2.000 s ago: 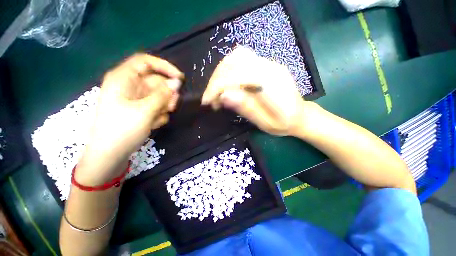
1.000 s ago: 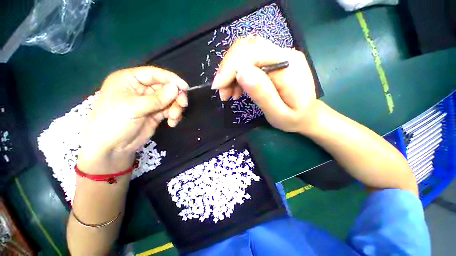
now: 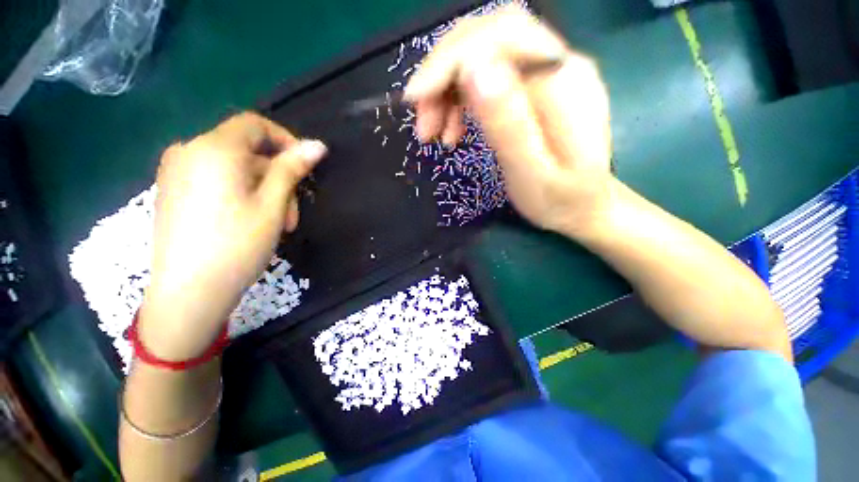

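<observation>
My left hand (image 3: 221, 221) is over the white plastic parts (image 3: 113, 249) at the left of the long black tray (image 3: 353, 198). Its thumb and fingers are bent together; whether they pinch a part is too small to tell. My right hand (image 3: 527, 122) is over the metal pins (image 3: 471, 184) at the tray's right. It holds a thin pen-like hand tool (image 3: 542, 64), whose blurred front end points left over the tray. A heap of assembled white pieces (image 3: 400, 344) lies in the small black tray (image 3: 480, 400) by my body.
A crumpled clear bag (image 3: 108, 47) lies upper left. A black side tray (image 3: 33, 235) with a few white pieces is at the far left. A blue crate (image 3: 843, 301) with white rods is at the right. Yellow-green tape (image 3: 713, 104) marks the green bench.
Since one second ago my right hand has moved up with the tool, away from my left fingers. My left hand has shifted slightly left and turned more palm-down.
</observation>
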